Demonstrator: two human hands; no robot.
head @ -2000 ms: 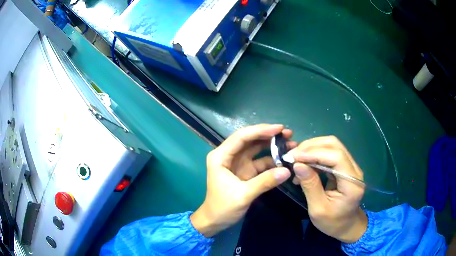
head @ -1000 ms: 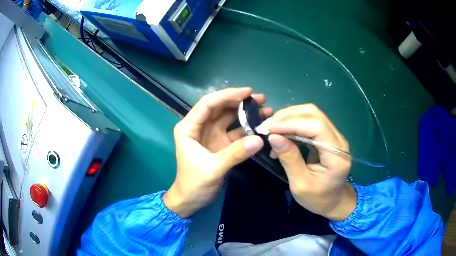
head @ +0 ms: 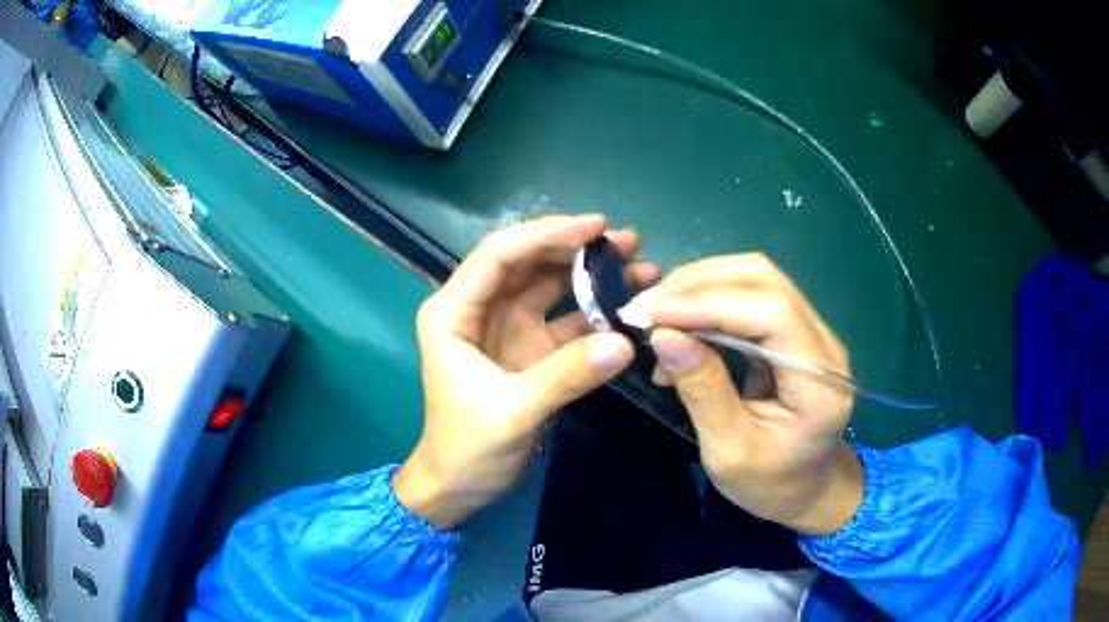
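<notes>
My left hand (head: pixel 505 352), bare, holds a small dark smartwatch case (head: pixel 600 282) with a shiny silvery rim between thumb and fingers, tilted nearly edge-on above the mat. My right hand (head: pixel 760 371), bare, pinches the whitish dispensing tip (head: pixel 635 316) against the lower right edge of the case. The thin clear dispensing tube (head: pixel 778 355) passes under the right fingers, leaves at the right and curves back over the mat to the blue dispenser controller (head: pixel 407 67). The fingertips partly hide the case; its flat face cannot be made out.
The green mat (head: pixel 754 207) lies under the hands. A pale machine housing (head: pixel 158 401) with a red emergency stop (head: pixel 94 476) and lit red switch (head: pixel 226 411) stands at left. A blue cloth or glove (head: pixel 1056 352) and a whitish cylinder (head: pixel 992 105) are at right.
Since the first frame the whole view has shifted, with hands, controller and machine now further up and left in it. The grip on case and tip looks the same.
</notes>
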